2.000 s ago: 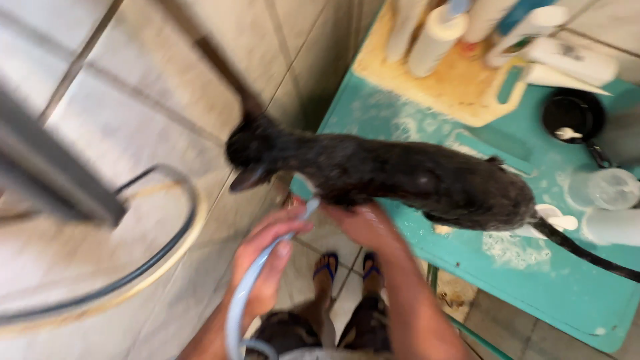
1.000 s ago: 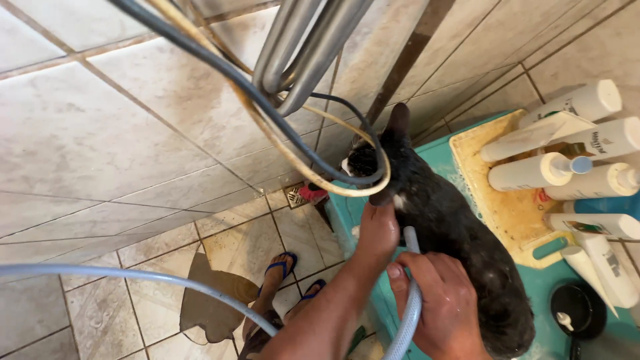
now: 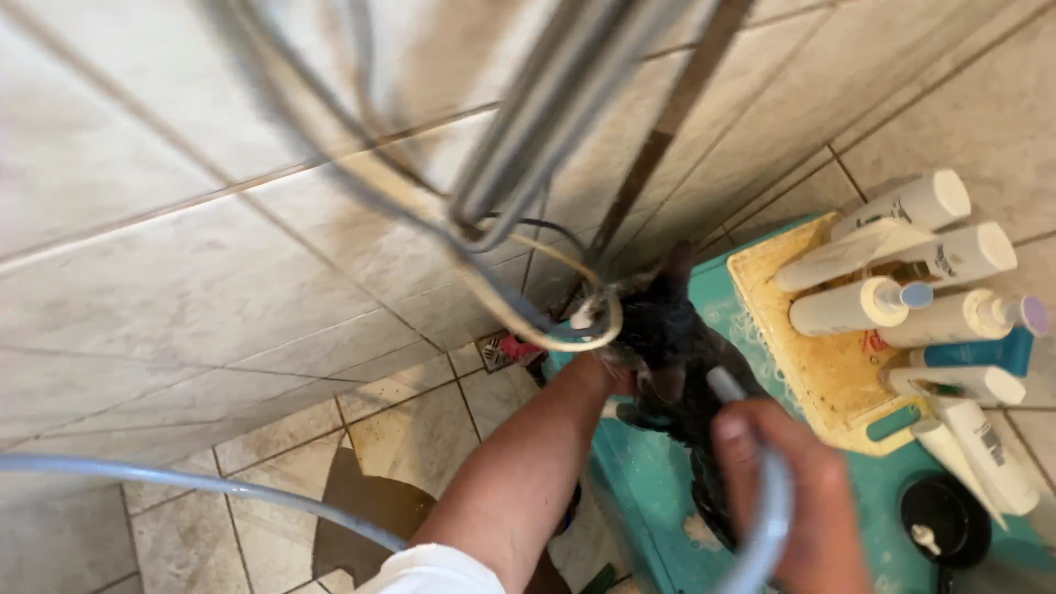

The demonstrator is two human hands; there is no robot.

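A wet black cat [image 3: 693,355] stands on a teal table [image 3: 643,470], its white-marked muzzle partly behind a hanging loop of hose. My left hand [image 3: 615,371] is under the cat's chin and neck; its fingers are mostly hidden, so its grip is unclear. My right hand [image 3: 784,478] is closed around a light blue hose [image 3: 767,495], with the hose end over the cat's back, near the shoulders. The hose curves out of view at the bottom edge, and a length of it [image 3: 206,487] crosses at the lower left.
Several bottles and tubes [image 3: 850,305] stand or lie on a yellowed cutting board [image 3: 759,280] at the table's right. A black pan-like dish [image 3: 949,520] is nearby. Metal tubes [image 3: 536,124] and looped cables or hoses [image 3: 487,297] hang before the tiled wall [image 3: 165,289]. The tiled floor holds a brown puddle [image 3: 363,503].
The hose end has moved from beside the cat's neck to over its back. The cat's head, turned away a second ago, now shows its muzzle. The view has shifted.
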